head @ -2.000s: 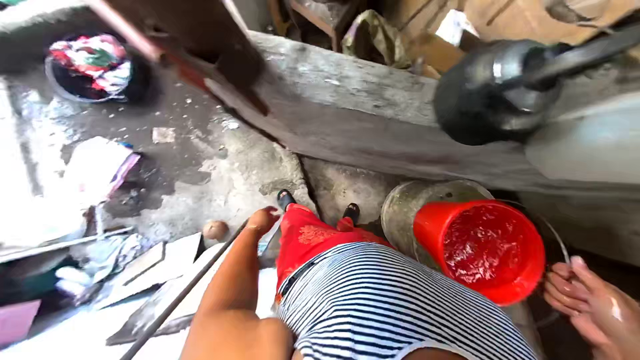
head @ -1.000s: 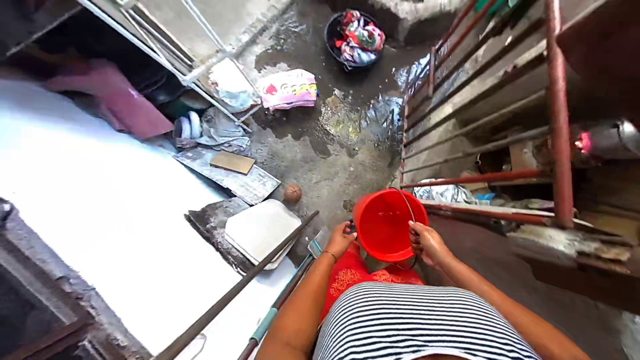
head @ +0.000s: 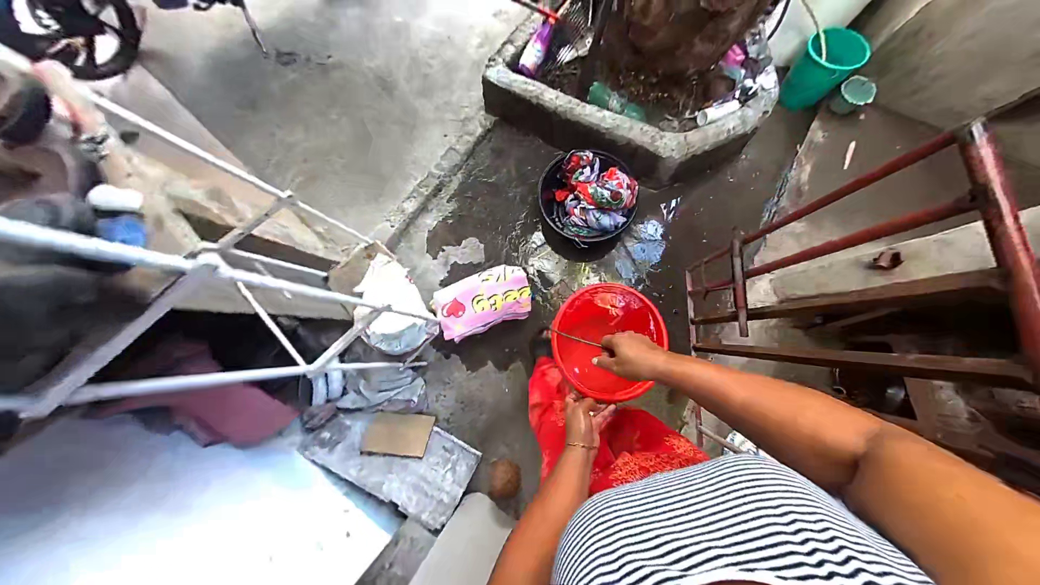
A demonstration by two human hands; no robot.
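Note:
A red plastic bucket [head: 573, 345] with water in it hangs in front of my legs. My right hand [head: 632, 356] is closed around its thin wire handle, above the bucket's opening. My left hand [head: 587, 418] is at the near lower side of the bucket, palm partly turned up, touching or almost touching it; whether its fingers grip the bucket is hidden. Beyond the bucket, a black basin [head: 548, 203] on the wet ground holds bunched red, white and dark patterned cloth [head: 605, 191]. A folded pink printed cloth or sack [head: 485, 302] lies left of the bucket.
Red metal railings [head: 877, 219] stand on the right, a white metal frame [head: 244, 280] on the left. A concrete planter [head: 569, 110] with a tree trunk is behind the basin. A green bucket [head: 816, 69] stands at the back right. A coconut-like brown ball [head: 504, 479] and a flat board [head: 398, 435] lie near my left.
My left hand, earlier on a dark rod or rail and then by the bucket's left rim, is now at its near lower side. The view has swung toward the basin and planter.

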